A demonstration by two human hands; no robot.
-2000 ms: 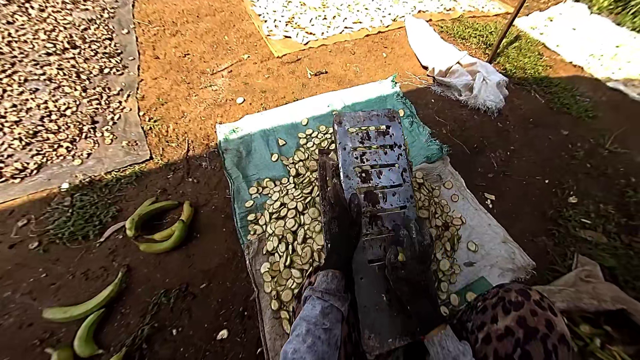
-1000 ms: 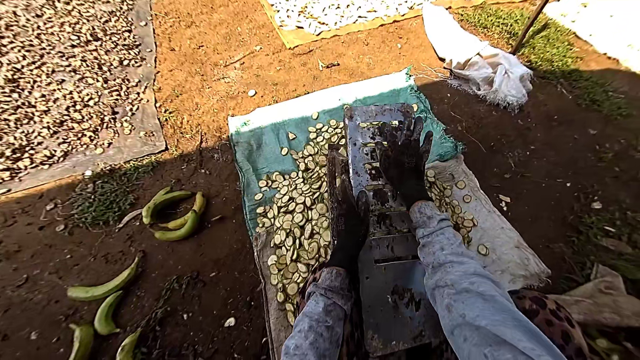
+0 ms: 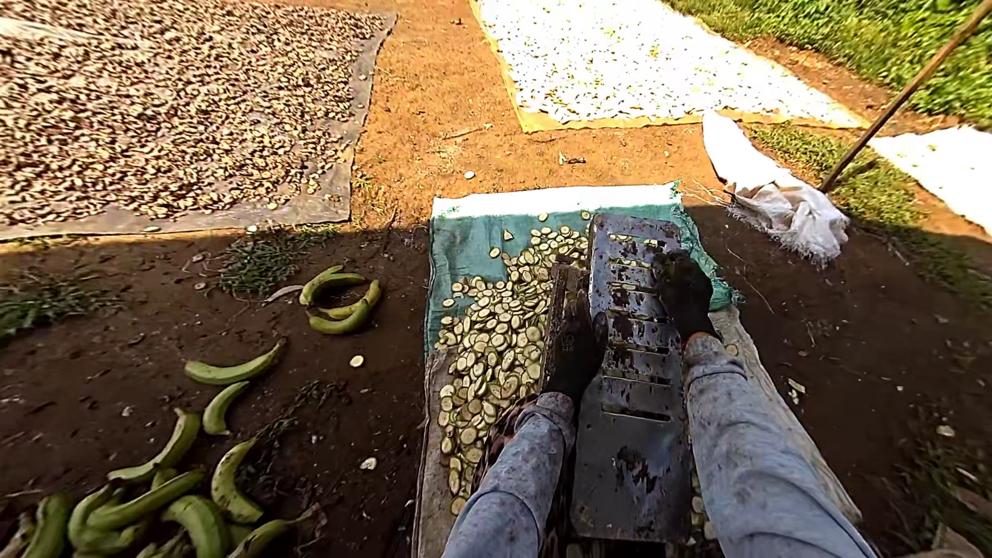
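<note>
A long metal slicer board (image 3: 632,465) with several crosswise slots slopes away from me over a sack sheet (image 3: 473,252). My left hand (image 3: 577,345), in a dark glove, grips the wooden side rail (image 3: 564,291) at the board's left edge. My right hand (image 3: 682,287), also gloved, lies at the upper right of the board with its fingers curled over the slots; whether it holds a piece cannot be seen. Round plantain slices (image 3: 496,341) are heaped on the sheet, mostly left of the board, with a few to its right.
Green plantains (image 3: 139,504) lie on the soil at lower left, others (image 3: 345,314) nearer the sheet. A tarp (image 3: 333,186) of drying pieces is at upper left, a pale drying spread (image 3: 620,62) beyond. A white sack (image 3: 790,205) lies by a slanting pole (image 3: 899,101) at right.
My right hand was low on the board two seconds ago, then reached its upper part, where it remains with fingers now curled. My left hand stays at the left rail.
</note>
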